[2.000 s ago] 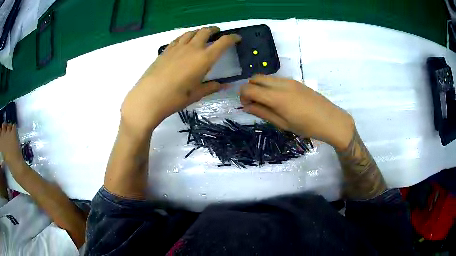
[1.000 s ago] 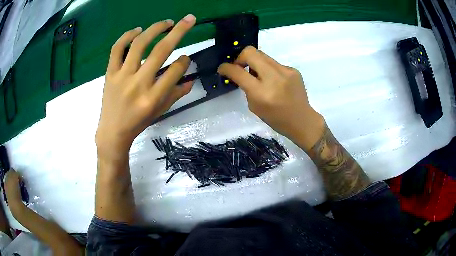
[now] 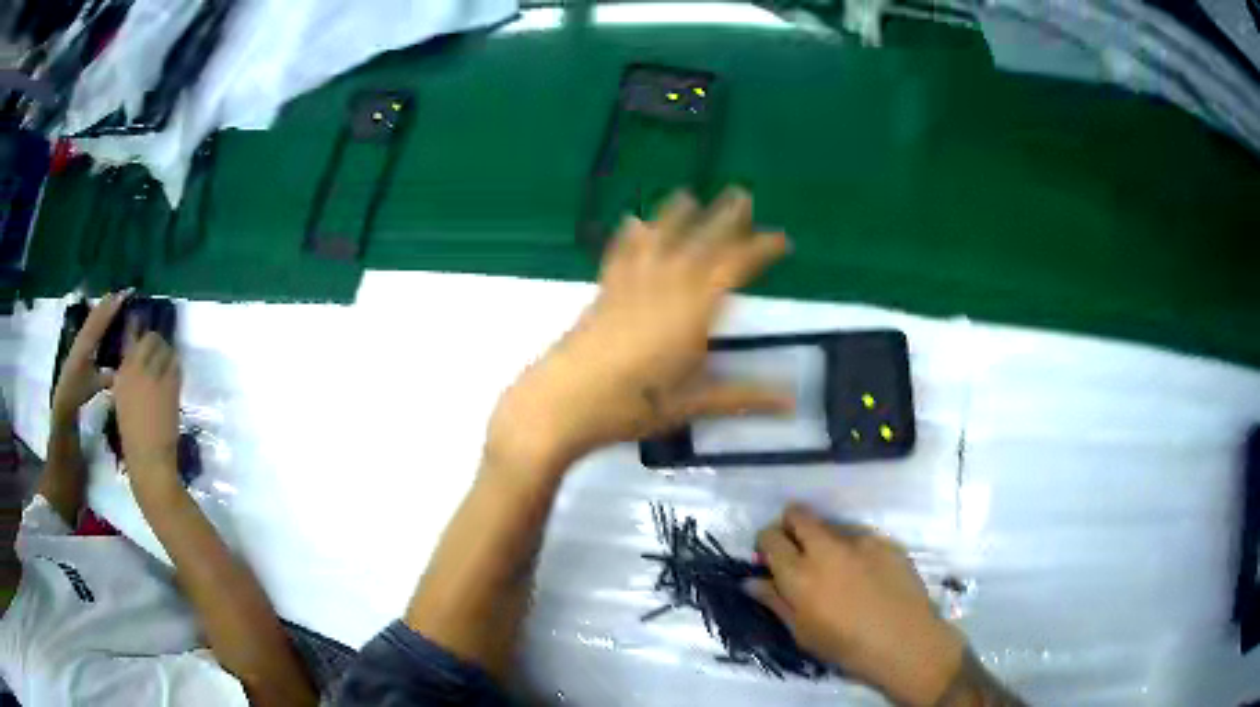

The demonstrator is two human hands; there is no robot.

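A black phone-type frame (image 3: 871, 394) with yellow dots on its solid right end lies flat on the white foam sheet (image 3: 415, 456). My left hand (image 3: 622, 345) is blurred, its fingers spread. It is over the frame's left part and hides some of it; its thumb crosses the window. Its fingertips point towards the green belt. My right hand (image 3: 864, 601) is at the pile of loose black strips (image 3: 726, 601), below the frame, and covers the pile's right part. Its fingers are bunched; whether they pinch a strip cannot be told.
Single frames lie on the green belt (image 3: 1050, 235), one (image 3: 670, 94) beyond my left hand, another (image 3: 376, 118) further left. Another person's hands (image 3: 145, 387) work on black parts at the far left. A dark part (image 3: 1249, 553) is cut off at the right edge. White sheets (image 3: 290, 62) lie beyond.
The view has shifted. The frame, handled by both hands a second ago, now lies flat. My right hand has moved off it down to the strips. My left hand is spread over its left part.
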